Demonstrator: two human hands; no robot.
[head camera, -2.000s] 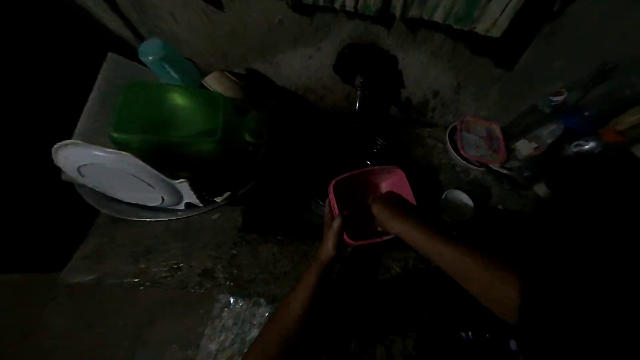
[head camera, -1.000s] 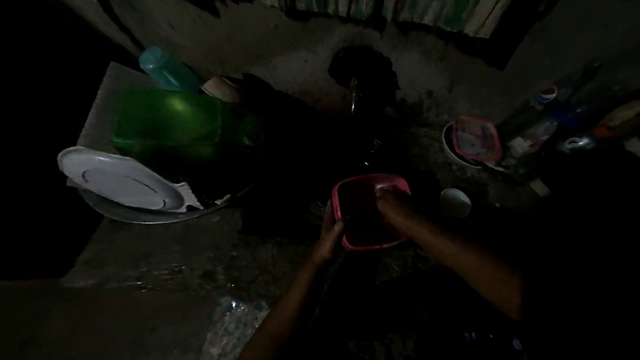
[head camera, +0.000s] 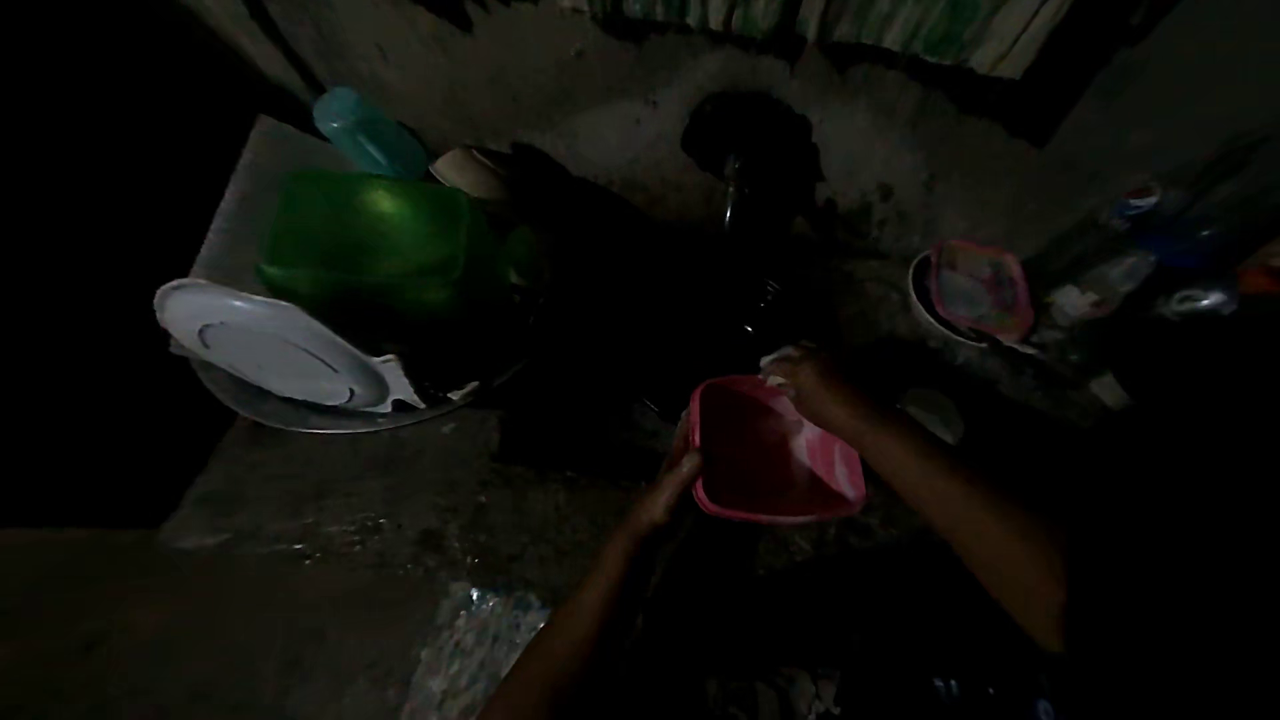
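Observation:
A pink plastic container (head camera: 750, 455), its open side toward me, is tilted over the dark sink area. My left hand (head camera: 677, 480) grips its left wall, the thumb at the rim. At the container's upper rim is my right hand (head camera: 805, 380), closed on a pale, soft-looking thing (head camera: 782, 360), perhaps a sponge or foam; the dark does not let me tell. Whitish streaks, like suds, show on the container's right inner wall. Above the hands, a dark faucet (head camera: 730, 195) comes out from the wall.
On the left, a metal basin (head camera: 290, 418) holds a white plate (head camera: 270, 345) and a green plastic tub (head camera: 370, 235). A teal bottle (head camera: 368, 135) lies behind. To the right are a pink-rimmed lid (head camera: 980, 288) on a bowl, a small pale round dish (head camera: 932, 413) and plastic bottles (head camera: 1120, 275).
My right hand has moved from inside the pink container up to its upper rim. The container's inside now shows more, with whitish streaks on it. My left hand still holds its left side.

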